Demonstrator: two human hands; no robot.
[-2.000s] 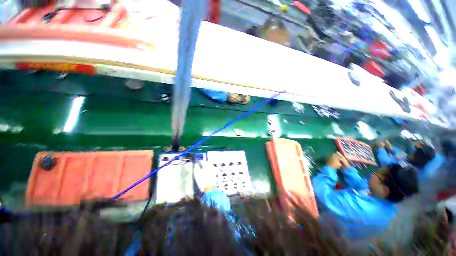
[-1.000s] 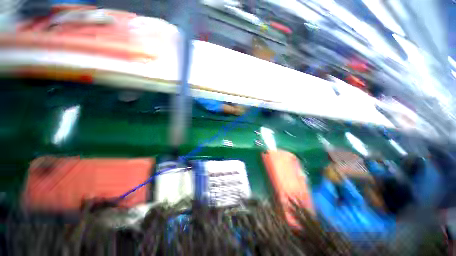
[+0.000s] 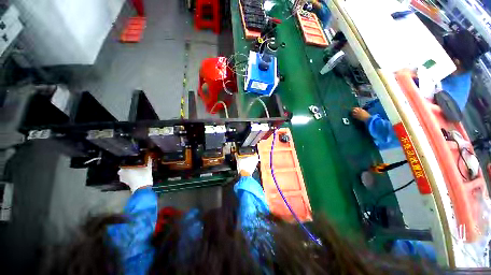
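The long black multi-station press [image 3: 186, 124] stands left of the green bench, with upright black fins, silver blocks and orange-brown lower parts. My left hand [image 3: 137, 176], white-gloved, has its fingers at the orange-brown lower part [image 3: 133, 160] of a station on the left. My right hand [image 3: 247, 164], also gloved, is at the lower part of the rightmost station, beside the orange tray. The blocks and small image size hide whether either hand holds anything.
An orange tray [image 3: 285, 177] with a dark round part [image 3: 283, 137] lies right of the press, crossed by a blue hose [image 3: 275, 180]. Beyond are a blue-and-white device [image 3: 261, 74] and a red stool [image 3: 212, 78]. Another person's hand [image 3: 360, 114] is across the bench.
The view has turned left from the plates and trays to the press. Both my gloved hands now show at the press; earlier one white glove showed at the plates.
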